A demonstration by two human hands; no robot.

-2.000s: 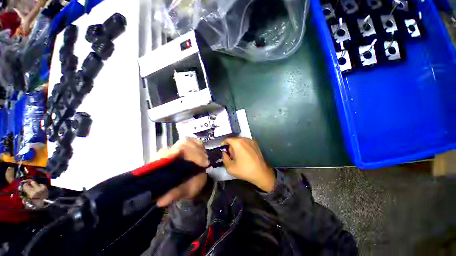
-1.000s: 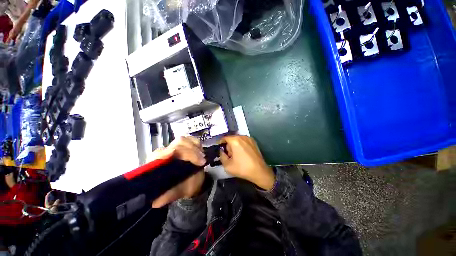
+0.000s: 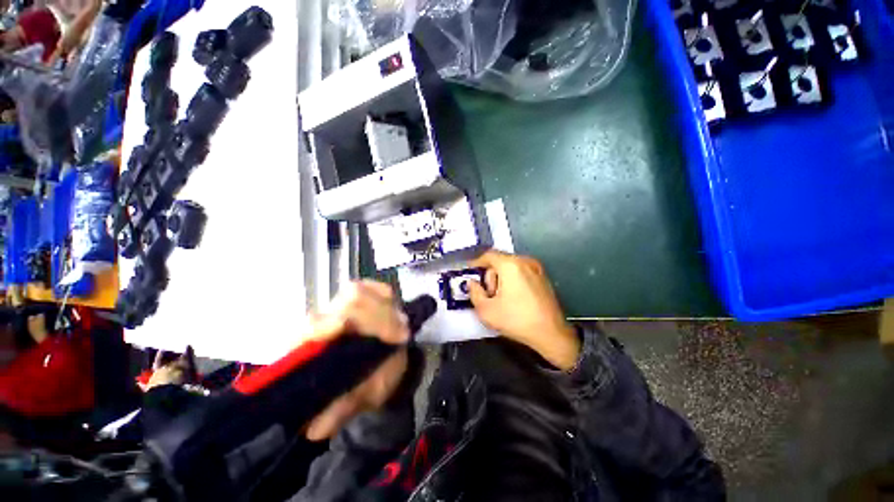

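Observation:
My left hand (image 3: pixel 365 319) is closed around the black electric screwdriver (image 3: pixel 294 384) with a red strip. Its dark tip points up-right, just left of a small unit and apart from it. The unit, a black plastic housing (image 3: pixel 450 289) with a silver square face and dark centre hole, lies on the white work sheet (image 3: pixel 453 324). My right hand (image 3: pixel 518 300) holds the unit's right side with thumb and fingers, which hide part of it. The white screw feeder (image 3: pixel 355 100) stands behind, its pickup front (image 3: pixel 422 233) close to the unit.
A blue bin (image 3: pixel 799 196) on the right holds rows of assembled units (image 3: pixel 757 88). A white board (image 3: pixel 257 157) at left carries black housings (image 3: pixel 186 224). Clear plastic bags (image 3: pixel 573 59) lie behind the feeder. Another person's hand (image 3: pixel 173 371) shows at lower left.
The screwdriver tip has drawn back left from the unit, whose silver face now shows on the sheet. My right hand has shifted slightly right. The whole view has also shifted.

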